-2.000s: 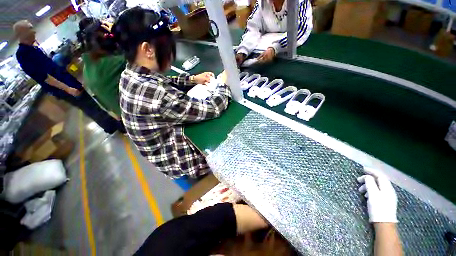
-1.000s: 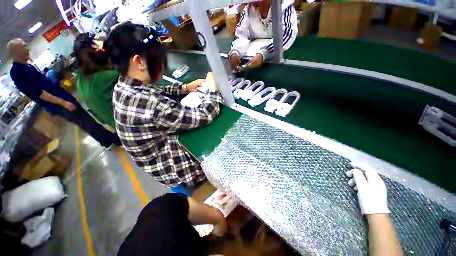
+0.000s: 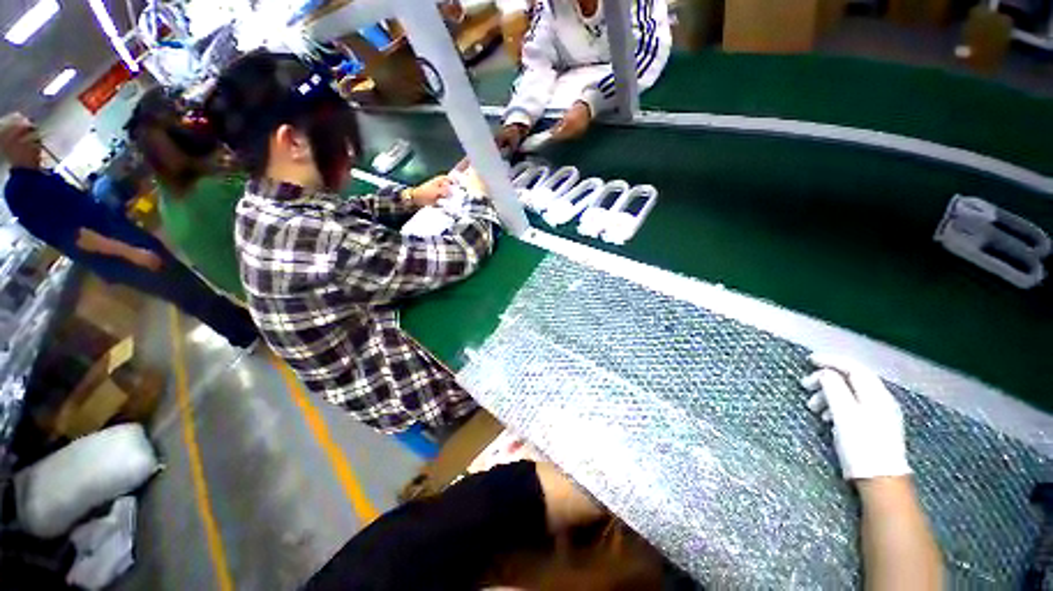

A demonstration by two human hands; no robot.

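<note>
My right hand (image 3: 860,418), in a thin white glove, rests on the bubble wrap mat (image 3: 658,398) near the pale metal rail. Its fingers point towards the rail and look slightly bent and apart, with nothing seen in them. My left arm, in a black sleeve, reaches down at the bottom centre below the mat's edge; my left hand is not visible. Several white loop-shaped plastic parts (image 3: 618,212) stand in a row on the green conveyor belt beyond the rail. A pair of pale loop-shaped parts (image 3: 993,240) lies on the belt at the far right.
A seated person in a plaid shirt (image 3: 335,271) works at the left of the mat. A person in a white jacket (image 3: 589,69) handles something across the belt. A metal post (image 3: 456,110) rises beside the rail. A dark object (image 3: 1043,508) lies at the mat's right edge.
The view has shifted. The pair of loop parts at right has come further into view. My left arm swung back and then forward again below the mat. My gloved right hand stays on the mat.
</note>
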